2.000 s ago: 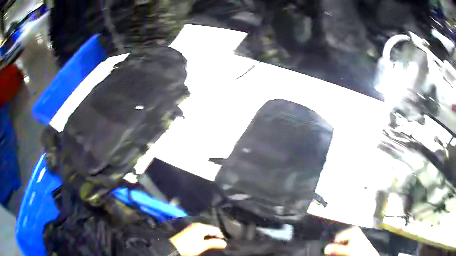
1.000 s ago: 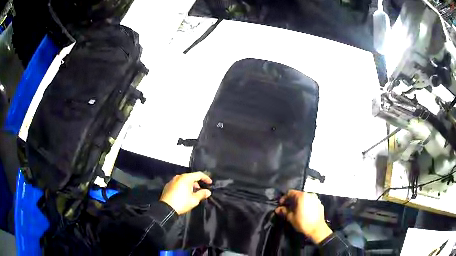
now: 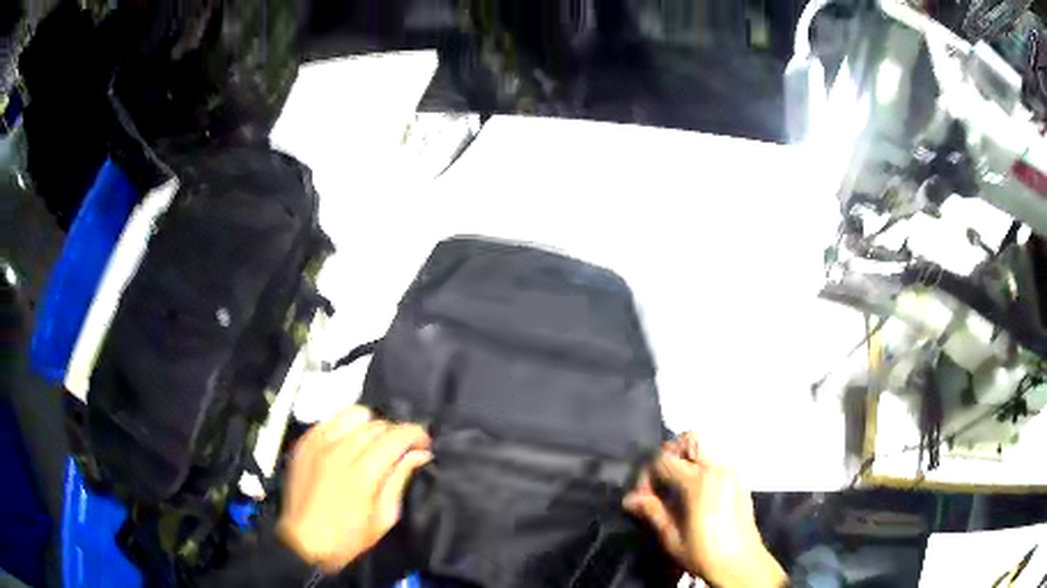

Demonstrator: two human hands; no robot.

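A black front panel [image 3: 522, 333] with a rounded top lies on the white tabletop in front of me, with softer black fabric hanging from its lower end over the table's front edge. A short strap sticks out at its left edge. My left hand [image 3: 350, 488] grips the panel's left edge, low down, with thumb and fingers. My right hand [image 3: 700, 511] pinches its right edge at about the same height. Both hands are bare and slightly blurred. The fabric held under the fingers is partly hidden.
A stack of black and camouflage bags [image 3: 201, 333] lies at the left, beside a blue crate [image 3: 83, 270]. The white sewing machine [image 3: 976, 98] stands at the right with its bright lamp. The white tabletop [image 3: 735, 230] reaches back to dark bags.
The panel has moved left and lower in view and now looks creased across. My left hand has shifted left with its edge. My right hand still holds the other edge.
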